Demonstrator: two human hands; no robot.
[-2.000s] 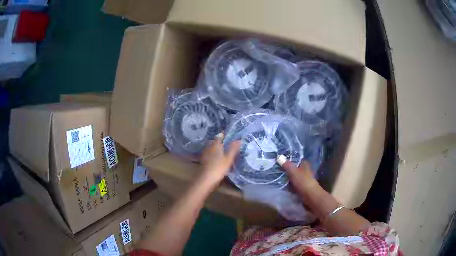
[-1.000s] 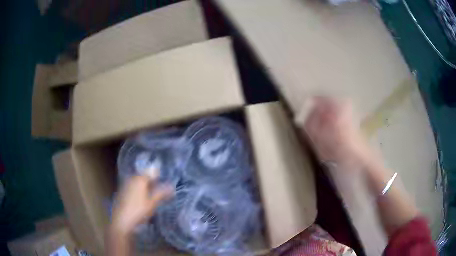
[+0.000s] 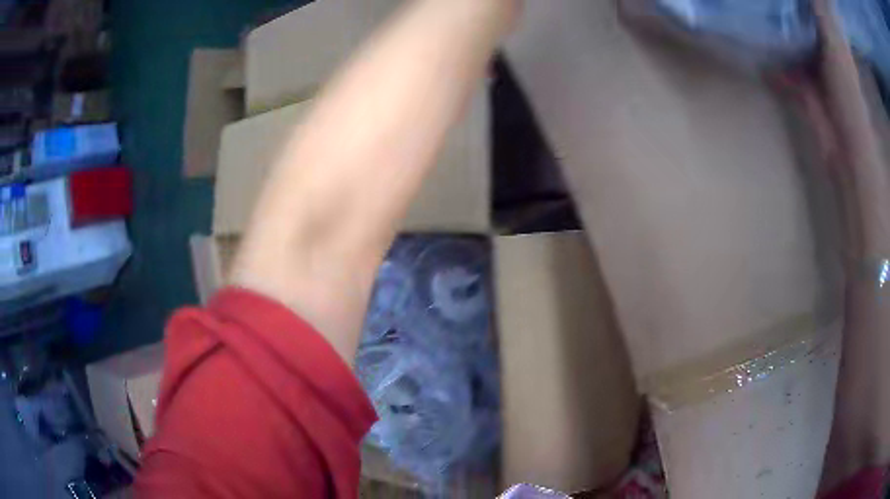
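The open carton (image 3: 556, 361) stands left of the bench, with bagged round fan grilles (image 3: 429, 370) inside, clear-grey with white centres. My left forearm crosses over the carton to the top edge; my left hand is cut off there. My right arm runs up the right edge, and my right hand (image 3: 815, 93) is blurred and partly cut off. It is beside a bagged item (image 3: 727, 29) in clear film at the top right. Whether the hand grips it cannot be told.
The cardboard-covered bench (image 3: 703, 214) has a shiny tape strip (image 3: 742, 365) across it. At the left are a white box (image 3: 68, 253) with a red object (image 3: 101, 196) on it, and a smaller brown carton (image 3: 122, 390). Green floor shows between.
My left arm has moved from over the grilles up past the top edge. My right hand has moved up and right across the bench. The view has shifted; a bagged item now shows at top right.
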